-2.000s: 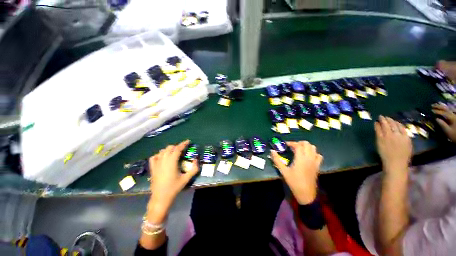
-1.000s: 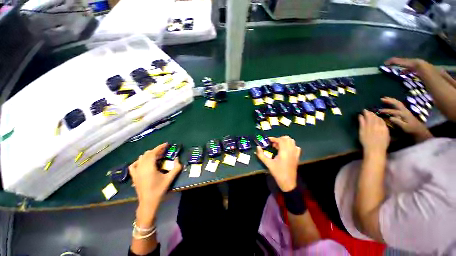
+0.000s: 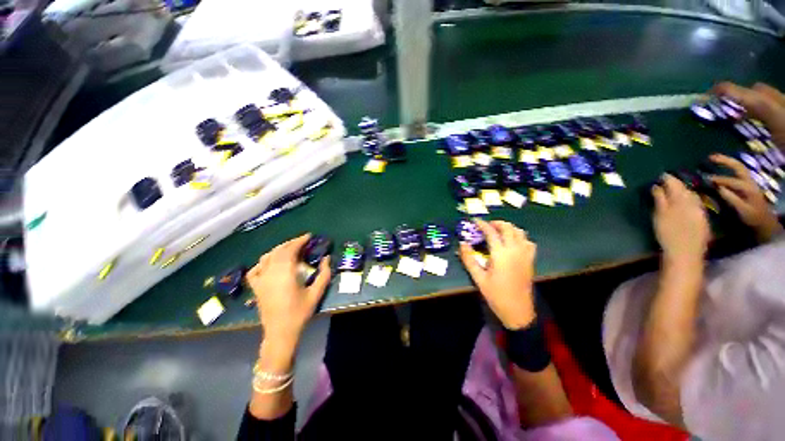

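My left hand (image 3: 288,280) grips a smartwatch unit (image 3: 317,250) with a dark face at the left end of the near row. My right hand (image 3: 506,269) grips a unit (image 3: 471,232) with a whitish-purple lit face at the right end. Between my hands several smartwatch units (image 3: 381,245) lie in a row, some showing green lines, each with a white square (image 3: 379,276) on its near side. Another dark unit (image 3: 231,280) with a white square lies left of my left hand. The undersides of the held units are hidden by my fingers.
A white tray stack (image 3: 112,185) holding dark units stands at left, pens (image 3: 284,205) beside it. A striped item (image 3: 370,138) stands by the metal post (image 3: 413,69). Two rows of units (image 3: 538,177) lie at right. A neighbouring person's hands (image 3: 684,215) handle units further right.
The face under my left hand went from green-lit to dark. The one under my right hand went from green lines to a whitish-purple pattern. The camera view has shifted slightly.
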